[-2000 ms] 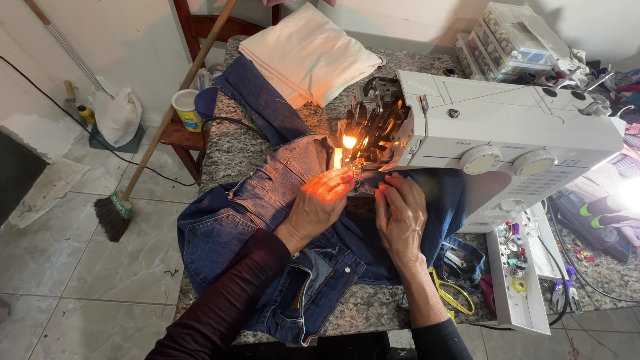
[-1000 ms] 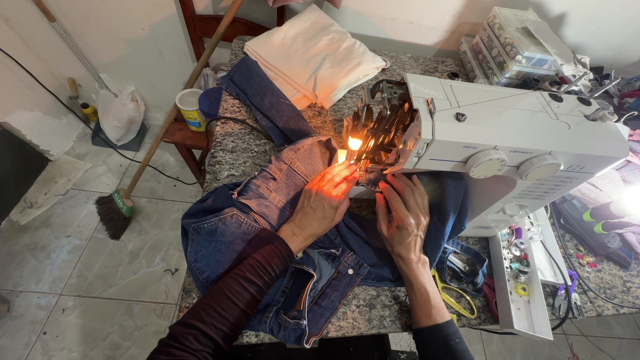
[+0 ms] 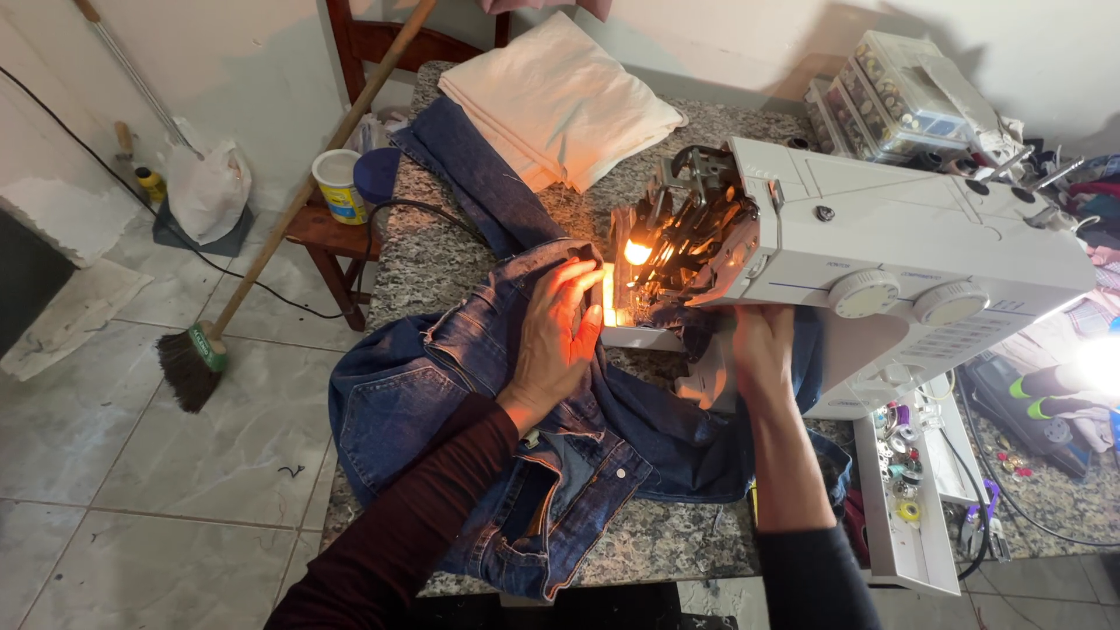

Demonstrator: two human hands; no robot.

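A pair of blue denim jeans (image 3: pixel 402 402) lies across the granite table, part of it under the white sewing machine (image 3: pixel 884 236). The machine's end cover is off, and its lamp (image 3: pixel 638 253) glows beside the exposed mechanism. My left hand (image 3: pixel 560 328) rests palm down on the denim, left of the lamp, fingers slightly spread; whether it pinches cloth is not plain. My right hand (image 3: pixel 766 337) reaches under the machine's arm, by the denim there. Its fingers are hidden, so its hold cannot be told.
Folded cream cloth (image 3: pixel 560 96) lies behind the jeans. An open drawer of bobbins (image 3: pixel 906 490) stands at the right, near purple-handled scissors (image 3: pixel 980 516). Stacked plastic boxes (image 3: pixel 910 96) stand at the back. A chair (image 3: pixel 328 232) with a tub (image 3: pixel 339 188) and a broom (image 3: pixel 192 363) are at the left.
My right hand has moved right, from in front of the needle area to under the machine's arm. My left hand has drawn back from the lamp area onto the denim.
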